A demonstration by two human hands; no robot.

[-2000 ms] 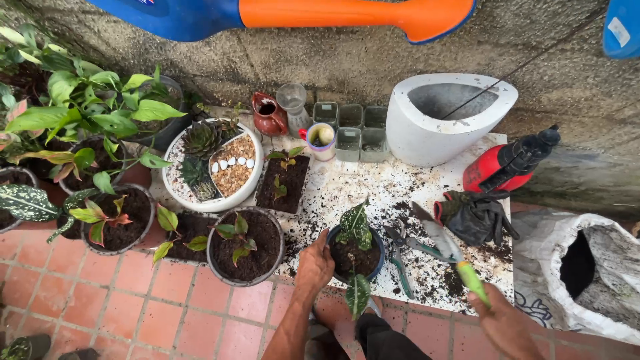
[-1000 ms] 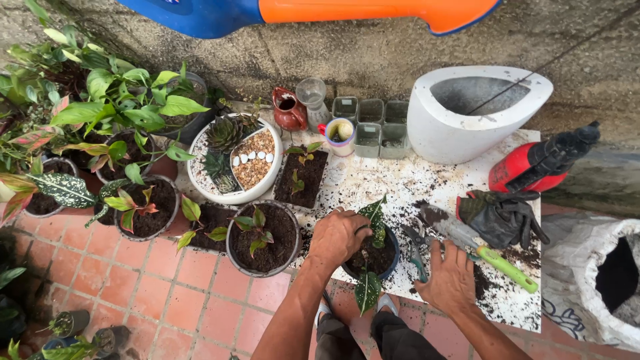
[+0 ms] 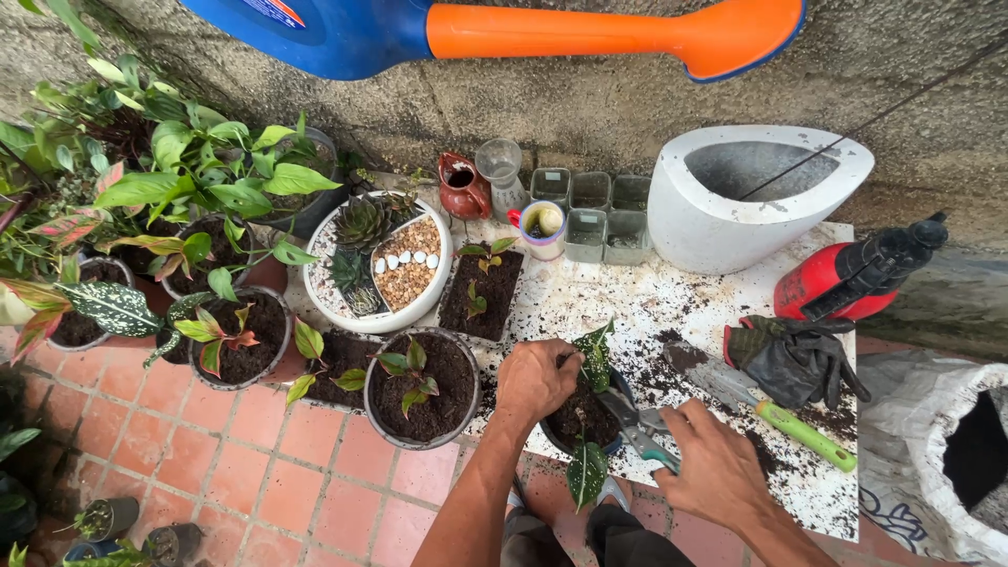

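My left hand is at the left rim of a dark blue pot, its fingers closed by the stem of a speckled leafy plant; whether it pinches the stem or soil is hidden. Pruning shears with teal-edged handles are in my right hand, their blades over the pot's right edge. One plant leaf hangs over the pot's near rim. Right of the shears, a trowel with a green handle lies on the soil-strewn white board.
Potted plants and a white succulent dish stand left. Behind are a mug, small plastic pots and a white planter. Gloves, a red spray bottle and a sack are right. A watering can is above.
The trowel, in my right hand two seconds ago, lies on the board. My right hand has taken hold of the shears and brought them to the pot. My left hand moved from the rim to the plant.
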